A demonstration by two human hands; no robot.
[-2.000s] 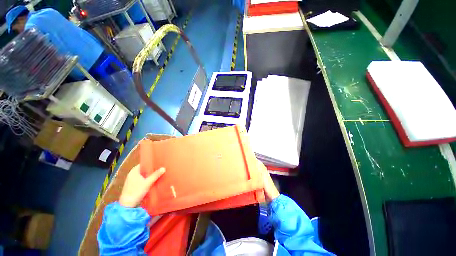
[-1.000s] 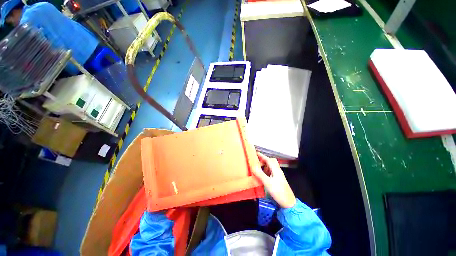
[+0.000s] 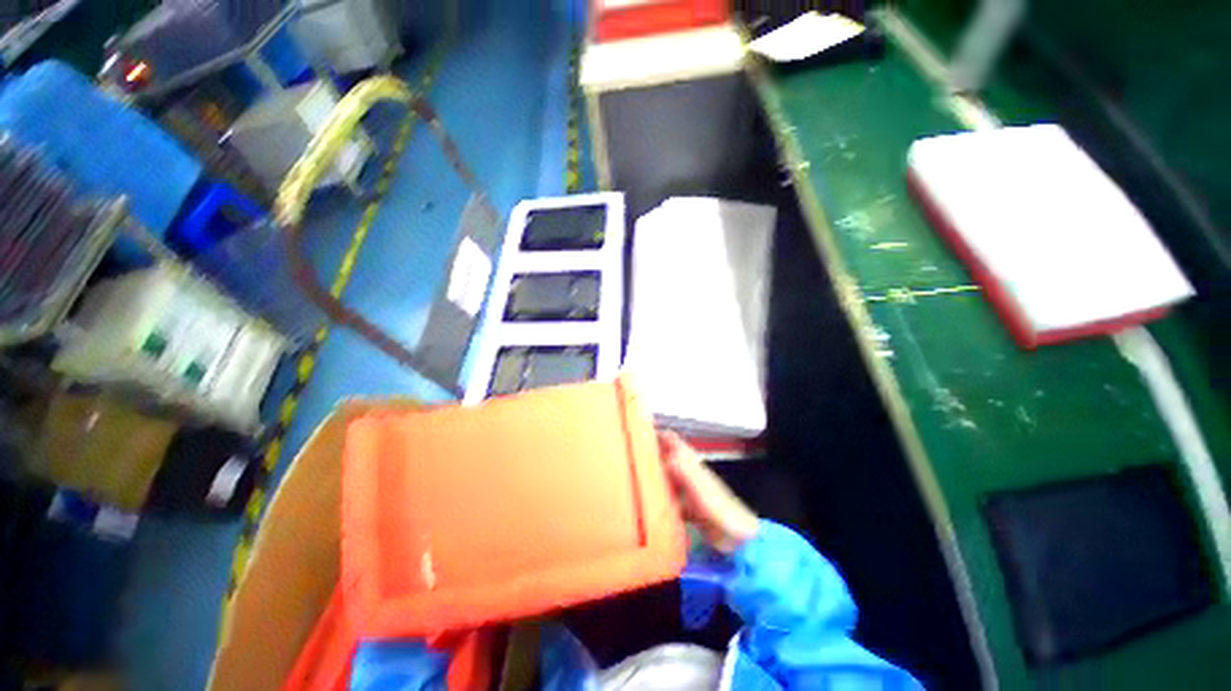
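An orange-red turnover tray [image 3: 506,506] is held up in front of me, over the right part of an open cardboard carton [image 3: 277,540]. My right hand [image 3: 709,497] grips its right edge. My left hand is hidden under or behind the tray; only the blue sleeve [image 3: 400,667] shows at its lower left, so its grip cannot be seen. More orange-red trays [image 3: 319,656] lie in the carton below. The picture is blurred.
Beyond the tray are a white three-pocket tray [image 3: 610,270] with dark units and stacked white sheets [image 3: 702,311]. A trolley handle [image 3: 300,257] curves at left. The green bench [image 3: 884,257] at right bears a white-topped red stack [image 3: 1046,223] and black panel [image 3: 1104,560].
The left hand, visible on the tray two seconds ago, has gone under or behind it. The right hand stays at the right edge. The view has shifted, and the bench things appear further left.
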